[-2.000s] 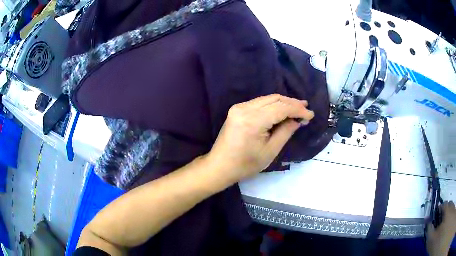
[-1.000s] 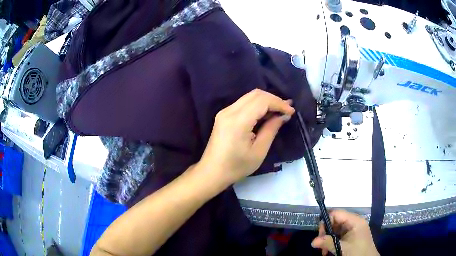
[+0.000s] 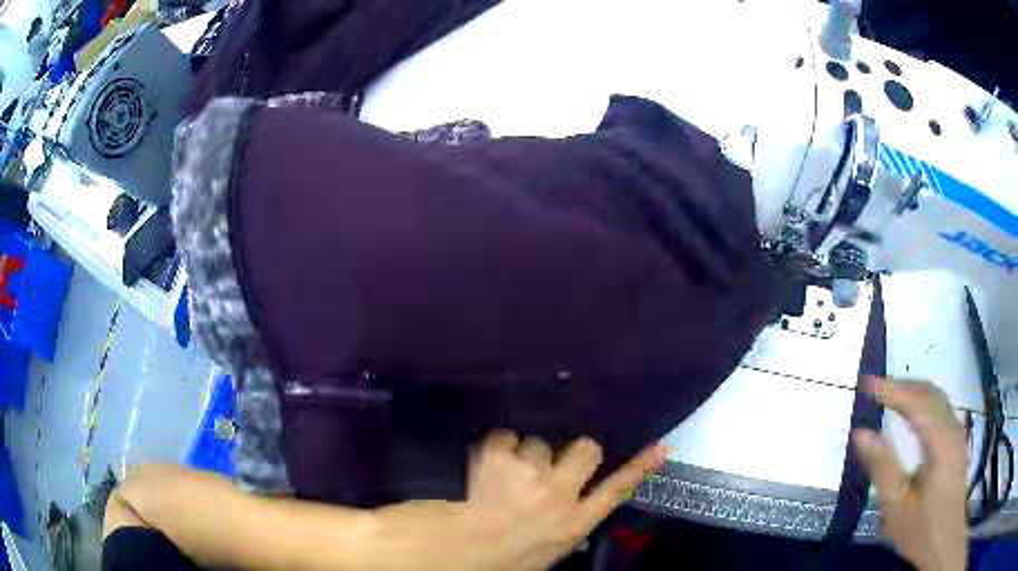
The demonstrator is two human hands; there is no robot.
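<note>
The plum garment body (image 3: 447, 257) lies spread over the machine table, with grey fuzzy trim (image 3: 212, 245) along its left edge. Its right end reaches the presser foot and needle area (image 3: 795, 251). My left hand (image 3: 536, 480) rests on the cloth near the table's front edge, fingers spread. My right hand (image 3: 921, 468) is beside the dark binding strip (image 3: 860, 446), thumb and fingers apart; it is slightly blurred and whether it touches the strip is unclear. The black shears (image 3: 988, 413) lie on the table to its right.
The white sewing machine head (image 3: 938, 212) with a blue stripe stands at the right. The measuring scale (image 3: 737, 502) runs along the table's front edge. A grey round-vented unit (image 3: 117, 117) is at upper left. Blue crates (image 3: 34, 301) stand on the floor at left.
The garment has been turned and spread, its fuzzy trim now down the left side. My left hand has moved down. My right hand has released the shears, now at far right.
</note>
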